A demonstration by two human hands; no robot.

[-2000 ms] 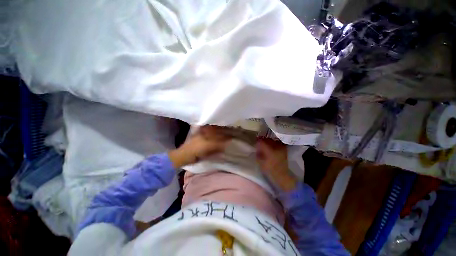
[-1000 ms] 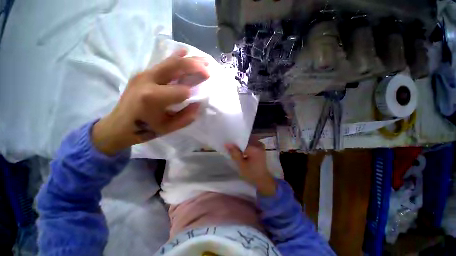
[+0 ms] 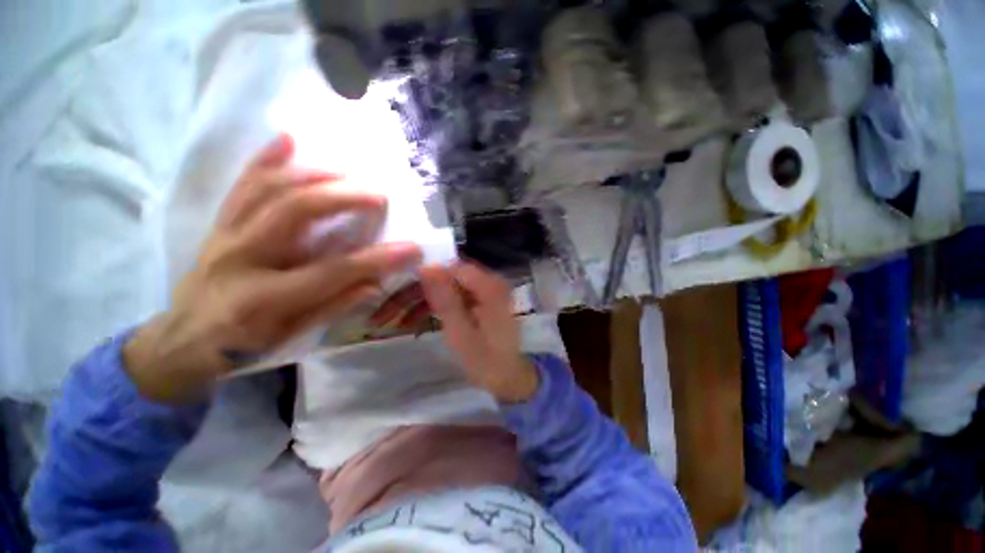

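White cloth lies over the table left of the sewing machine, its right edge at the bright needle area. My left hand is spread over the cloth, fingers pointing right, with fingertips near the cloth's edge. My right hand is just in front of the needle area, thumb and fingers pinching the front corner of the cloth. The hands are close together. The needle area is blurred and overexposed, so the presser foot cannot be made out.
A tape roll lies right of the machine, its tape running left along the table edge. Grey V-shaped metal snips lie at that edge. A blue crate stands below. White cloth also covers my lap.
The view has shifted right. My left hand has lowered onto the cloth beside the needle area. The cloth corner in my right hand now lies flatter and closer to the machine.
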